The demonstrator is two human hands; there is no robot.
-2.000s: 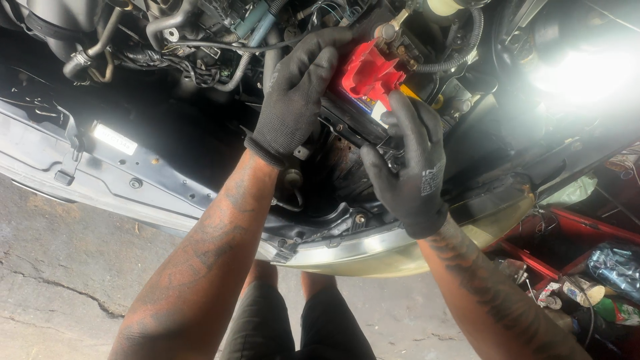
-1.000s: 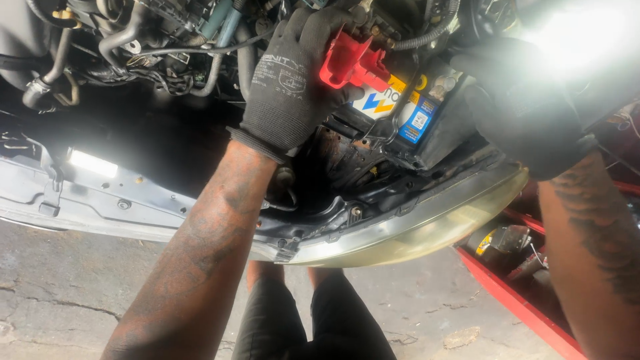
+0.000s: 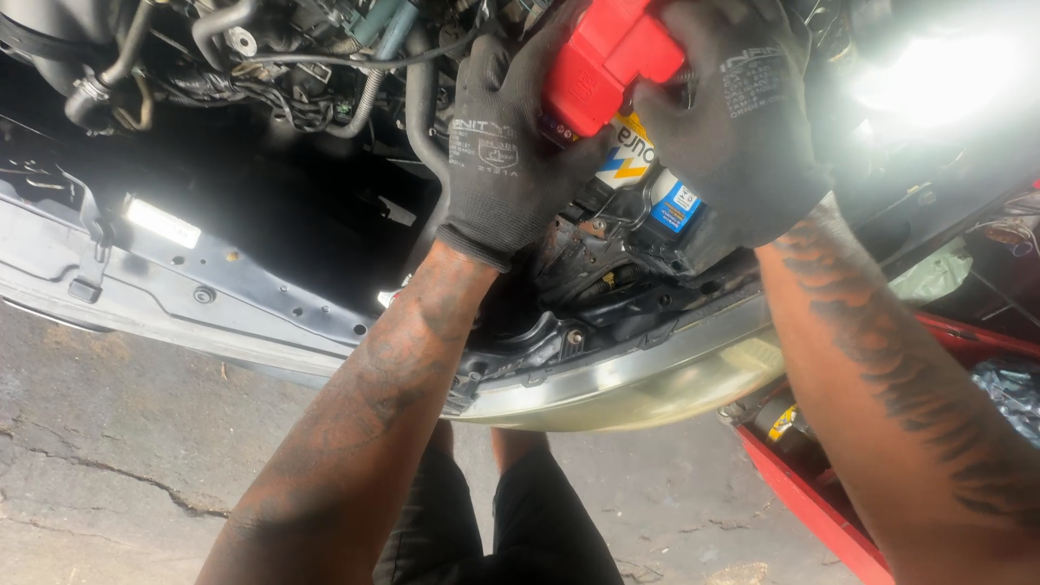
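Observation:
Both hands wear dark knit work gloves. My left hand grips the left side of a red plastic battery terminal cover, its thumb along the lower edge. On the cover's right side is my right hand, its fingers at the upper right edge and partly out of frame. The cover lies over the top of a car battery, whose white, yellow and blue label shows between my hands. A black part with a blue sticker sits beside my right palm. The terminal under the cover is hidden.
Hoses and wiring of the engine bay fill the upper left. The metal front crossmember and a yellowed headlight run along the car's front edge. At lower right stands a red tool tray with assorted items. A bright light glares at upper right.
My right hand has come back from the right to the red cover. The cover has turned, and its smooth outer face now shows instead of its open side.

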